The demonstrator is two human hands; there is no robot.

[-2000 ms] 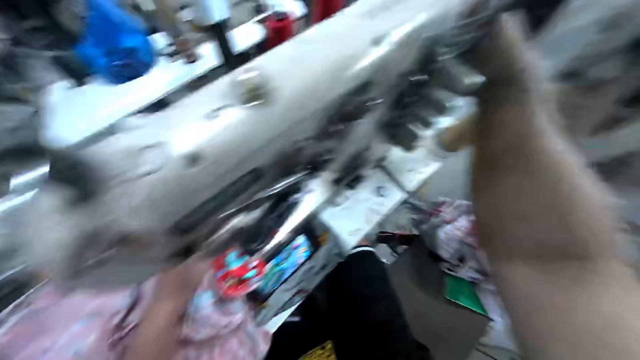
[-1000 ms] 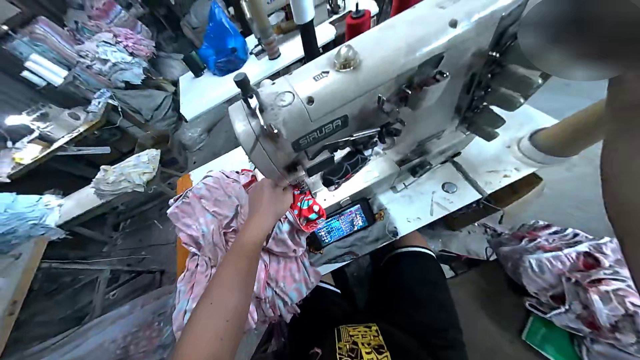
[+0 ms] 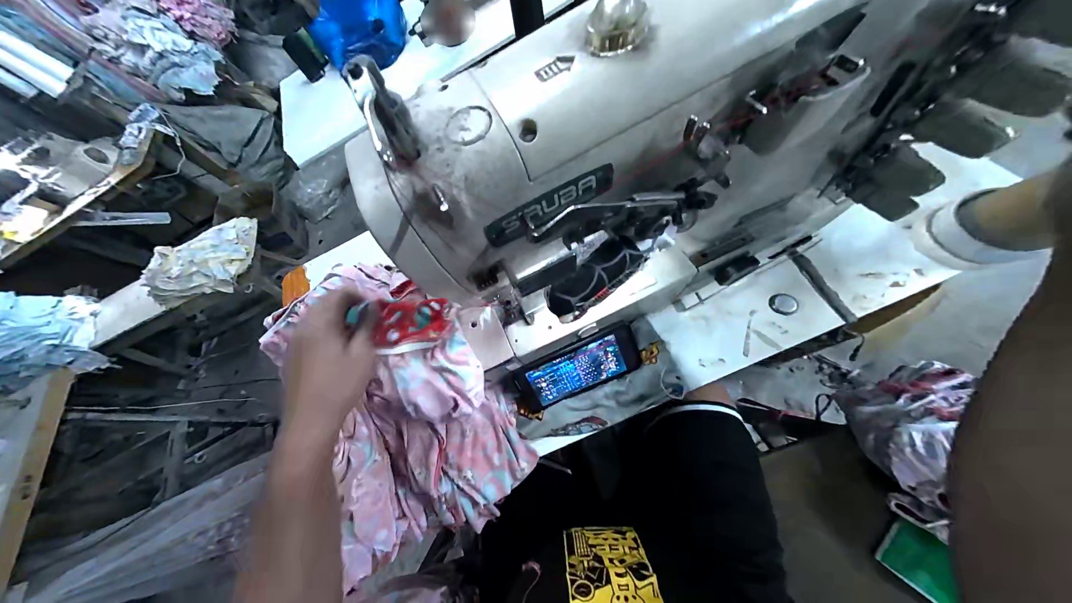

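Observation:
My left hand (image 3: 335, 347) is blurred and shut on the red patterned edge of a pink garment (image 3: 431, 394), which hangs over the front edge of the sewing table. Just right of the cloth is the needle area of a white Siruba sewing machine (image 3: 578, 126). Beside the garment, a phone (image 3: 578, 366) with a lit screen lies below the machine bed. Of my right side, only the arm shows along the right edge; the right hand is outside the view.
Behind the machine lies a blue plastic bag (image 3: 360, 29). Fabric bundles (image 3: 201, 260) rest on a narrow board at left. At lower right are a bundle of printed cloth (image 3: 909, 427) and a green object (image 3: 917, 557). A round post (image 3: 1001, 222) stands near the table's right end.
Since one second ago, my left hand has drawn back leftward from the needle area, with the red edge of the garment now left of the machine head. The view has moved closer.

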